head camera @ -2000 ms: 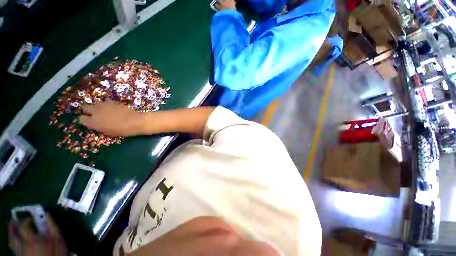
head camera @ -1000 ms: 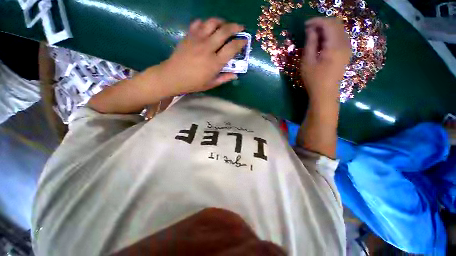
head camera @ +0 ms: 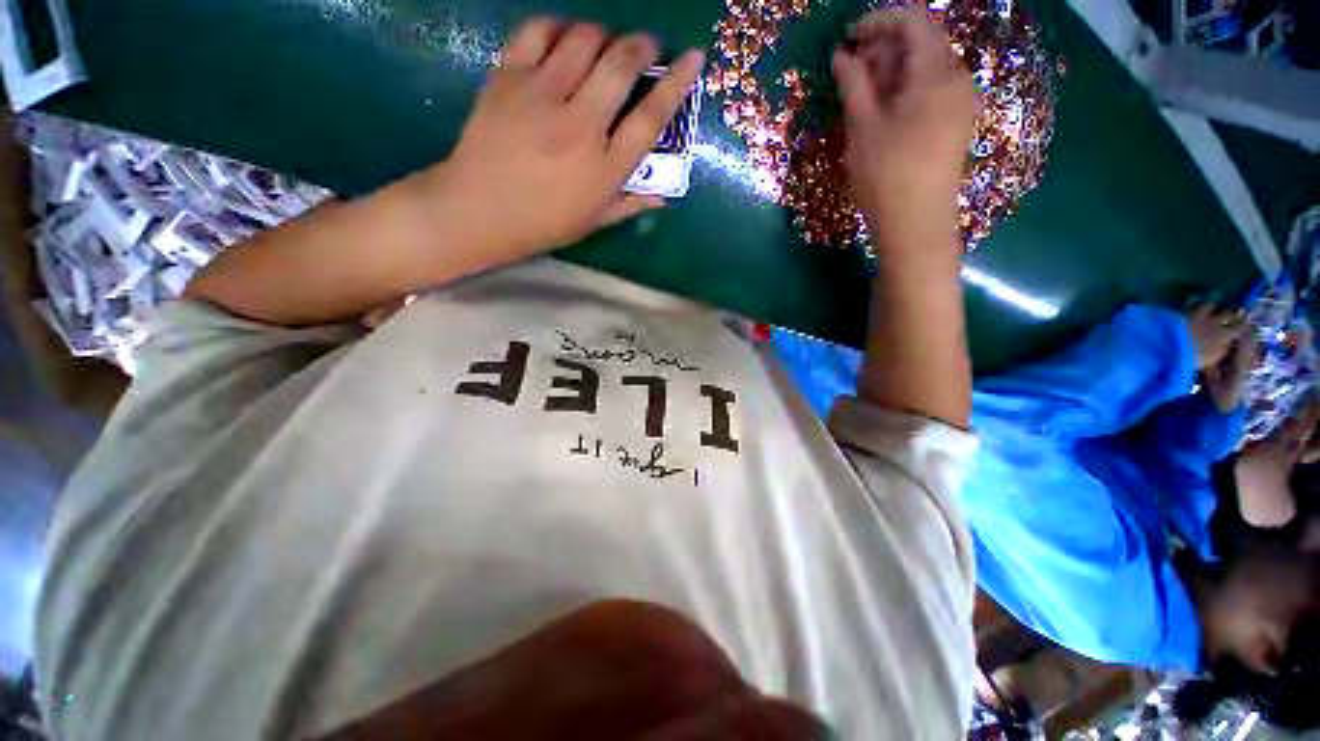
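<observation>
My left hand [head camera: 557, 130] lies over a white plastic housing [head camera: 666, 171] on the green bench, its fingers around the frame. The hand hides part of the housing. My right hand [head camera: 909, 109] is over the inner side of a ring-shaped pile of shiny copper contact pieces [head camera: 1013, 130]. Its fingers are curled close together and slightly blurred; I cannot tell whether a piece is between them. The pile lies to the right of the housing.
Another white housing [head camera: 41, 65] is at the upper left. A box heaped with housings [head camera: 130, 239] stands below it by my left arm. A pale rail [head camera: 1187, 130] crosses the upper right. A person in blue [head camera: 1071, 463] sits at right.
The view has shifted since one second ago, showing more of the person in blue. My left hand still holds the housing; my right hand's fingers are nearer the pile's inner opening.
</observation>
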